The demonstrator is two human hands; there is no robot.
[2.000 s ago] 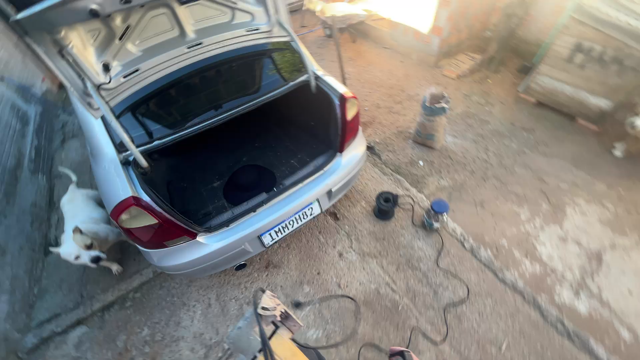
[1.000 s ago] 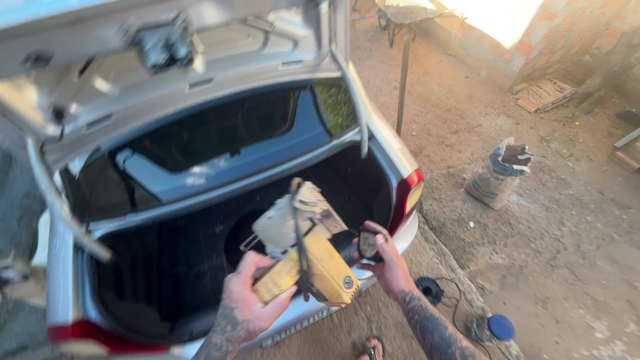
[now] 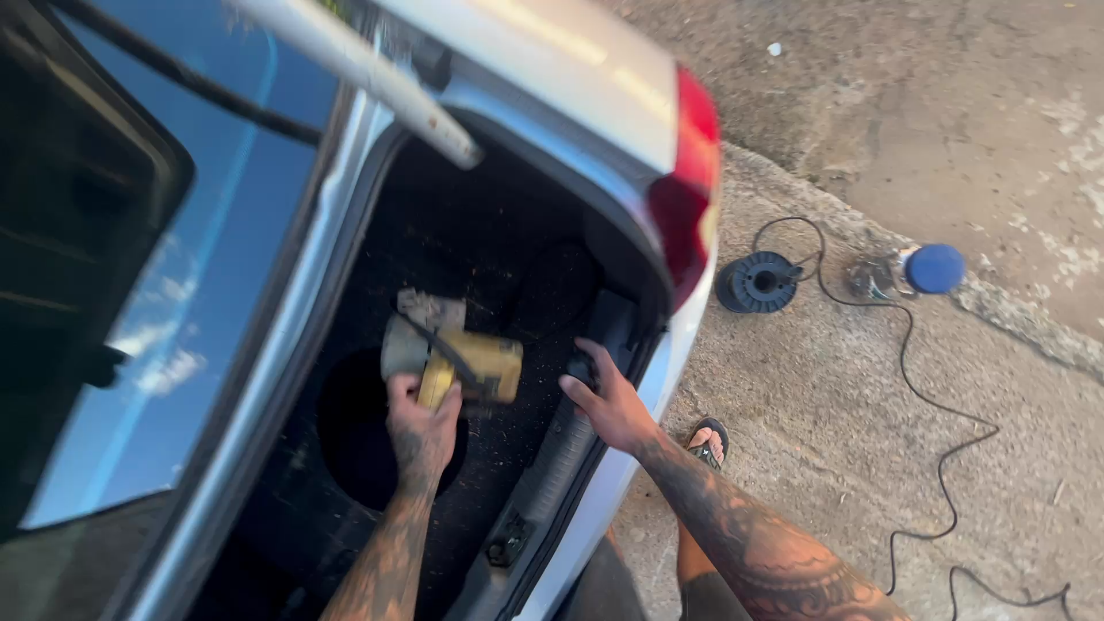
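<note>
Inside the open trunk of a silver car, my left hand (image 3: pixel 424 427) grips the yellow handle of a power saw (image 3: pixel 479 358), which looks like a circular saw with a grey metal guard. A dark cord crosses over the saw's body. My right hand (image 3: pixel 608 401) is to the right of the saw, near the trunk sill, its fingers curled around a small black object (image 3: pixel 583 369) that I cannot name for sure. Below and left of the saw, a round dark opening (image 3: pixel 349 431) shows in the trunk floor (image 3: pixel 526 354).
The trunk latch (image 3: pixel 509 542) is on the sill. A lid strut (image 3: pixel 371 82) slants over the trunk's upper part. To the right of the red tail light (image 3: pixel 686 190), a black cable reel (image 3: pixel 759 282), a clear container with a blue lid (image 3: pixel 934 268) and a thin black cord (image 3: pixel 944 457) lie on concrete.
The saw and both hands have moved down into the trunk. One second ago both hands were above it with the saw. The view has moved closer and turned.
</note>
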